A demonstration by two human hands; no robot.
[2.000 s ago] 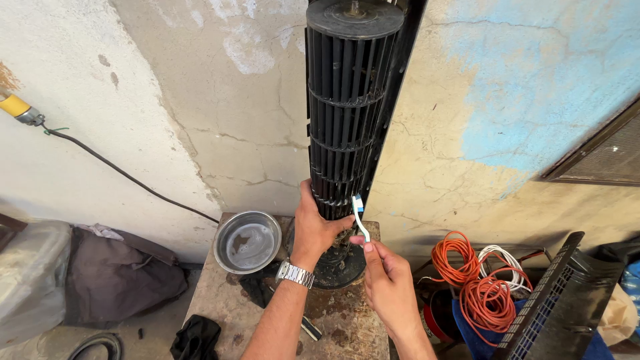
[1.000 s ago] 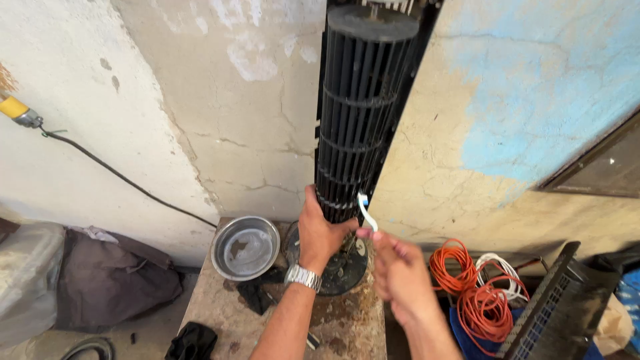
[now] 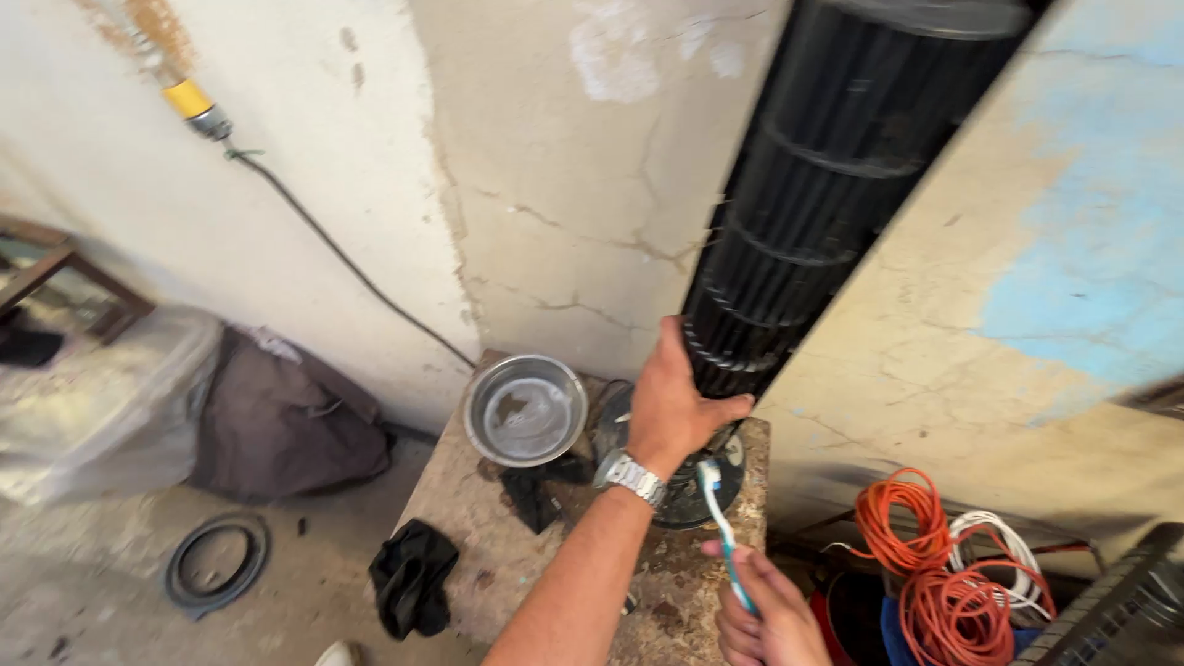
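Observation:
A black cylindrical blower wheel of a tower fan stands tilted to the upper right in its dark housing, above a round black base. My left hand, with a metal watch at the wrist, grips the wheel's lower end. My right hand holds a white and teal toothbrush, its bristles over the base, below my left hand and apart from the wheel. Left of the base, a metal bowl holds cloudy liquid.
Black cloths lie on the worn table. Orange cord coils and a black grille part are at the right. A cable runs down the wall. Bags and a grey hose coil lie at the left.
My right hand has lowered the toothbrush from the wheel's lower end to over the base. The wheel leans more to the right in view. The view has shifted left.

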